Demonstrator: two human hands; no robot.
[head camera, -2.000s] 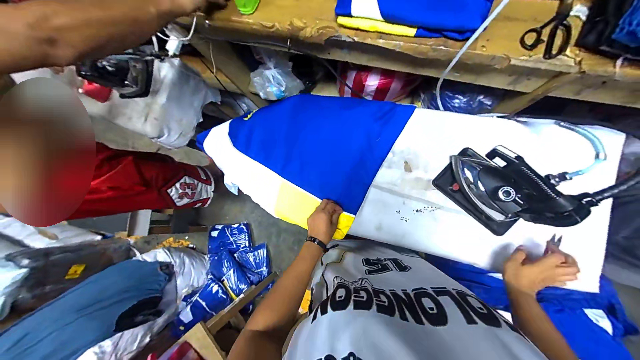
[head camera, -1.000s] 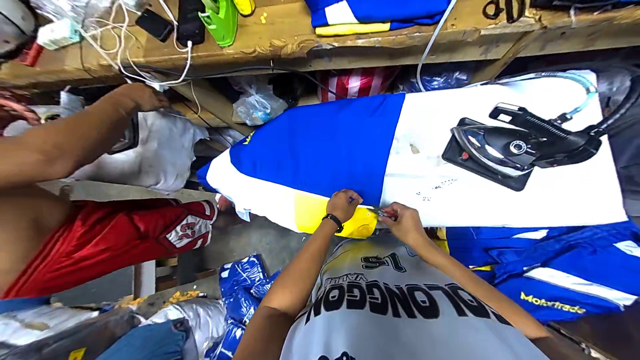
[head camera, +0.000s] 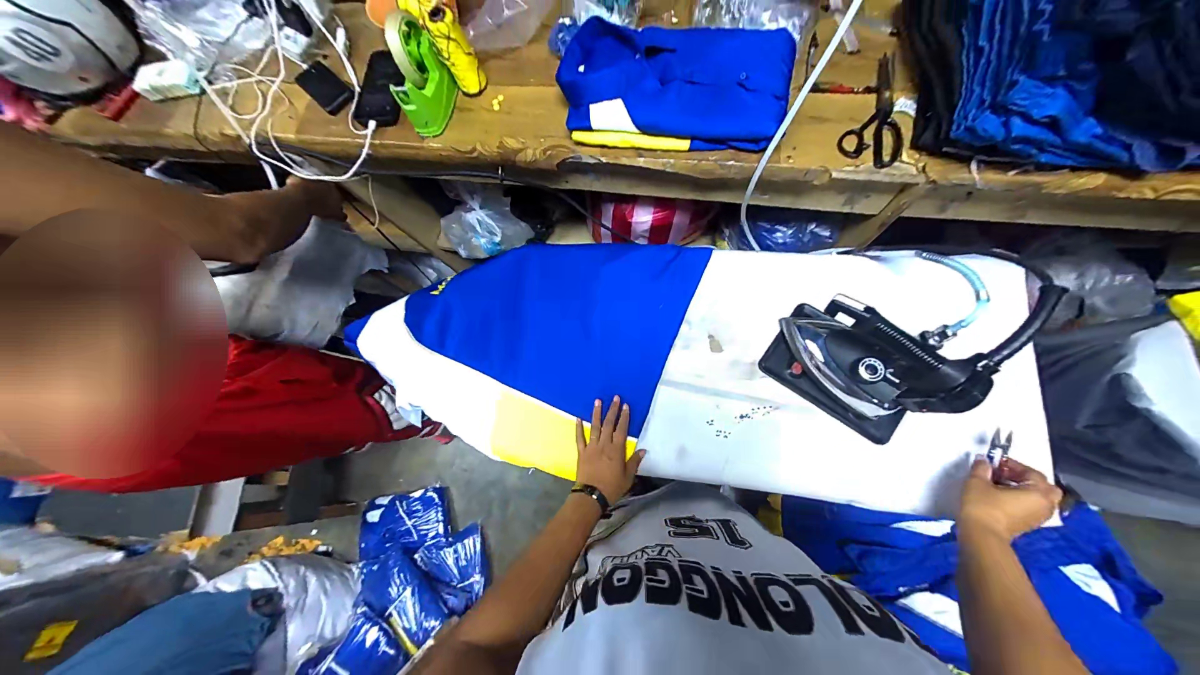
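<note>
A blue garment with white and yellow panels (head camera: 562, 328) lies stretched over the left half of a white ironing board (head camera: 694, 450). My left hand (head camera: 607, 455) rests flat on its yellow and blue edge, fingers spread, holding nothing. Over the right end of the board, my right hand (head camera: 1011, 497) grips small thread snips (head camera: 1000, 444), blades pointing away from me. Between the two hands, farther back, a black steam iron (head camera: 872, 366) sits on a dark rest pad (head camera: 830, 384), its hose running off to the right.
Behind the board, a wooden workbench (head camera: 487, 141) bears a folded blue garment (head camera: 680, 84), black scissors (head camera: 877, 122), a green tape dispenser (head camera: 422, 84) and cables. Another person's arm (head camera: 187, 202) reaches in at left. Blue garments (head camera: 994, 572) hang below right; packed blue clothing (head camera: 412, 572) lies lower left.
My right hand has moved from the yellow edge beside my left hand out to the board's right end, with the snips in it. My left hand has flattened on the cloth.
</note>
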